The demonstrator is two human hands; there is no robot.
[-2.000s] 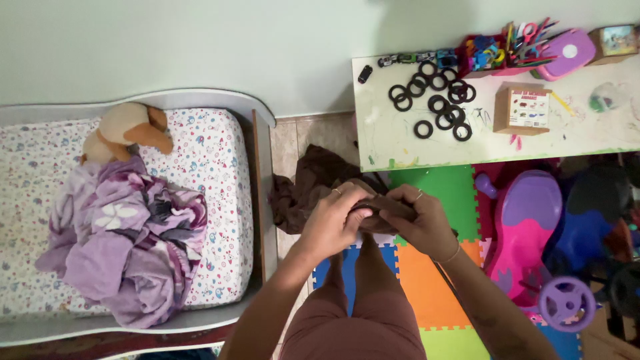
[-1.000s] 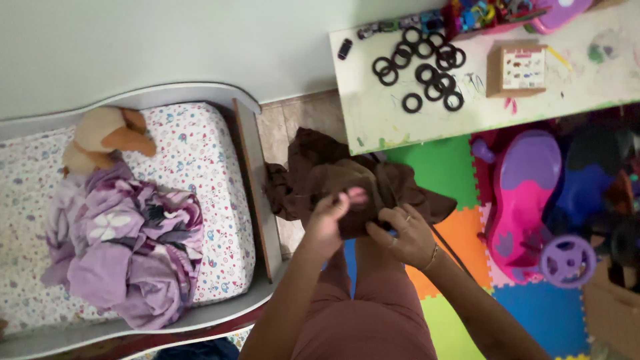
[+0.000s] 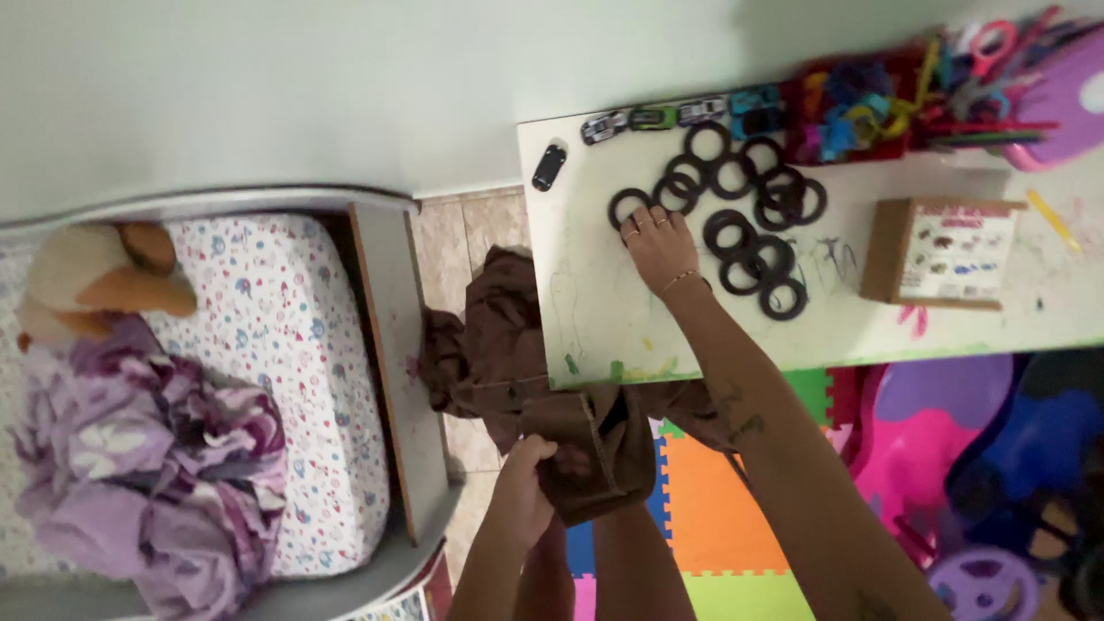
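Observation:
Brown fabric (image 3: 509, 345), which looks like a curtain, hangs bunched between the bed and the white table. My left hand (image 3: 528, 483) grips its stitched top band, with some fingers hidden behind the cloth. Over the table, my right hand (image 3: 660, 241) touches a black ring (image 3: 630, 207) at the left of a group of similar rings (image 3: 733, 233). Whether its fingers have closed on that ring cannot be told.
The white table (image 3: 595, 319) also bears toy cars (image 3: 653, 116), a small cardboard box (image 3: 940, 250) and a red container (image 3: 849, 108) of colourful items. A bed (image 3: 388, 345) with a purple blanket (image 3: 129, 457) stands left. Foam mats (image 3: 724, 509) and a pink and purple plastic toy (image 3: 923, 431) lie below the table.
My right hand has left the brown fabric and moved up to the black rings on the table. My left hand still holds the fabric. The view has shifted toward the table.

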